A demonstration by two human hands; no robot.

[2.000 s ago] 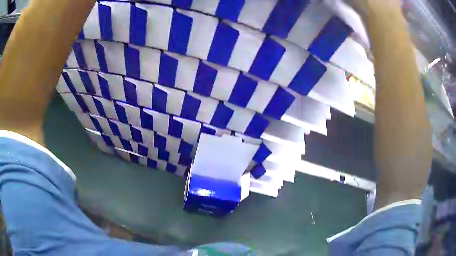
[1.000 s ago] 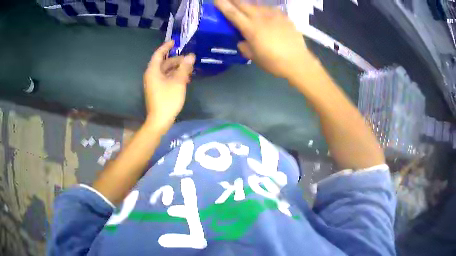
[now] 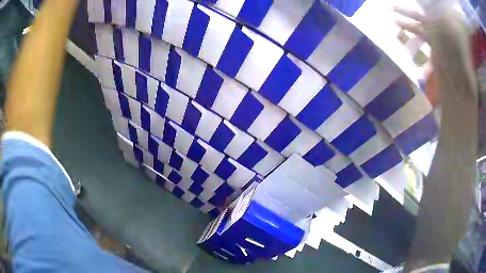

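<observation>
A glossy blue carton (image 3: 261, 234) stands at the lower middle, tilted in the view, with white slots on its blue face and a large white flap raised behind it. Neither hand touches it. Behind it, long overlapping rows of blue-and-white cartons (image 3: 213, 128) fill most of the view. My left forearm rises along the left edge and my left hand is cut off by the top edge. My right forearm rises along the right side. My right hand (image 3: 413, 24) is blurred and washed out at the top right; what it holds, if anything, cannot be told.
The dark green bench top (image 3: 144, 208) shows at the lower left, under the rows. A pale rail (image 3: 362, 253) runs at the lower right, beyond the carton. The carton rows lie between my two forearms.
One second ago both hands were at the blue carton; now they are off it and both arms reach up. The view has shifted to the carton rows, and the carton stands against them.
</observation>
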